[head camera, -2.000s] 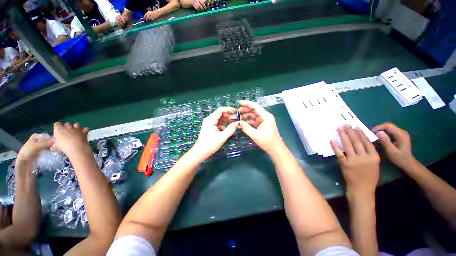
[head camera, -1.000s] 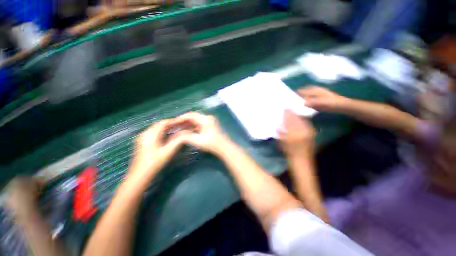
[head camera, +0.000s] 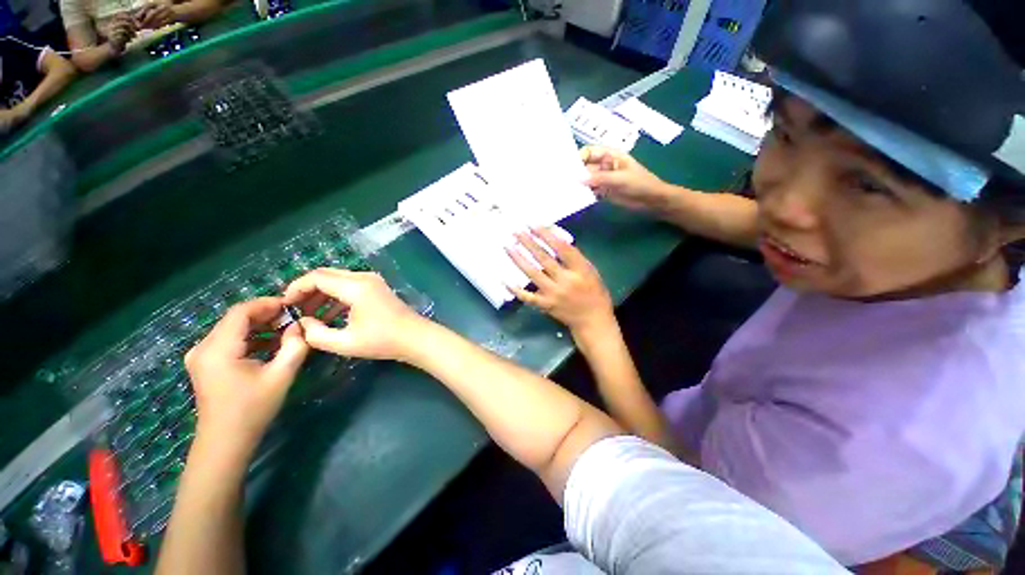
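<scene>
A tiny dark and light part (head camera: 291, 316) is pinched between the fingertips of my left hand (head camera: 242, 365) and my right hand (head camera: 357, 317). The fingers hide most of it, so its shape is unclear. Both hands are bare and held above a clear blister tray (head camera: 150, 407) with rows of pockets. The tray lies on the green bench, partly covered by my hands. A red-orange hand tool (head camera: 109, 508) lies at the tray's left edge.
To the right, a person in a purple top (head camera: 837, 382) lifts a white sheet (head camera: 523, 140) off a printed paper stack (head camera: 461, 225). More papers (head camera: 733, 110) lie further right. Small bagged parts (head camera: 59, 511) lie lower left. A dotted tray (head camera: 242, 110) sits across the belt.
The view has swung right, so the tray and tool appear further left and the right neighbour's head and body show. The neighbour has raised a sheet. My hands still pinch the small part.
</scene>
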